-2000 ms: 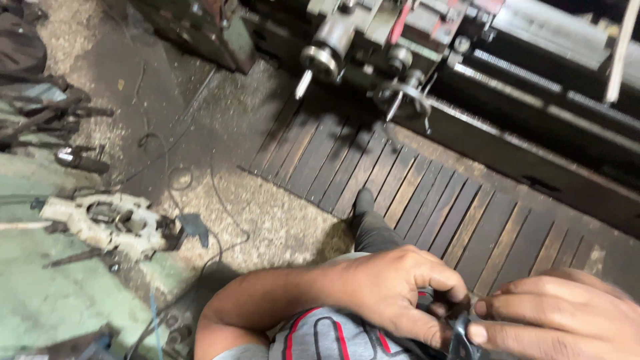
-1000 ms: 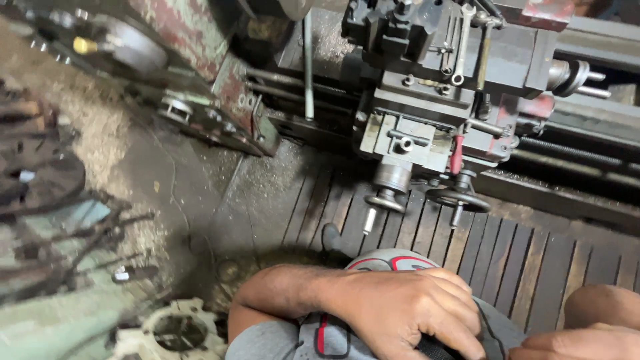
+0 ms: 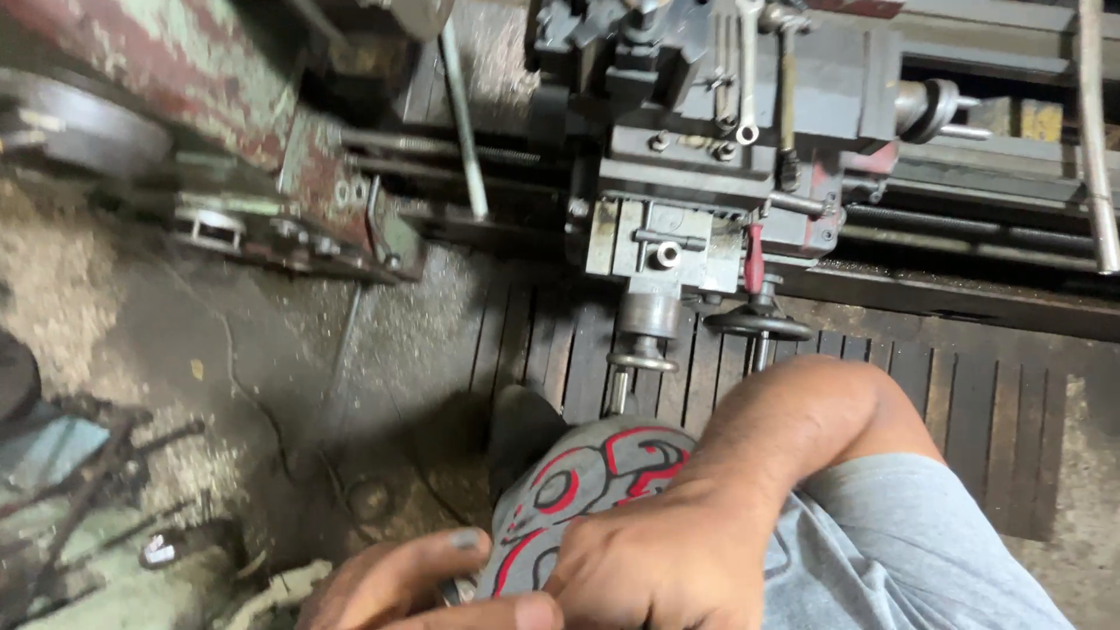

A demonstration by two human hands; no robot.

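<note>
In the head view, my left hand (image 3: 411, 582) is at the bottom edge, fingers bent toward my right hand. A small dark, shiny thing (image 3: 455, 592) shows between its fingers; what it is cannot be told. My right hand (image 3: 652, 560) lies back up in front of the grey printed shirt (image 3: 560, 490), close against the left fingertips. Its fingers are hidden, so any hold cannot be seen. Ahead stands a metal lathe's carriage with a cross-slide handle (image 3: 643, 350), a handwheel (image 3: 758, 324), a red-handled lever (image 3: 754, 258) and a combination wrench (image 3: 747, 79) on top.
Slatted wooden duckboard (image 3: 936, 402) covers the floor before the lathe. Its worn, painted base (image 3: 350, 210) stands at upper left. A thin cable (image 3: 254, 402) trails over the concrete floor. Dark metal parts (image 3: 87, 490) lie on a green surface at left. A metal rod (image 3: 1094, 140) hangs at upper right.
The view has swung toward the lathe carriage. My right forearm has come in from the right across the shirt. The dark thing between my hands two seconds ago is mostly out of sight.
</note>
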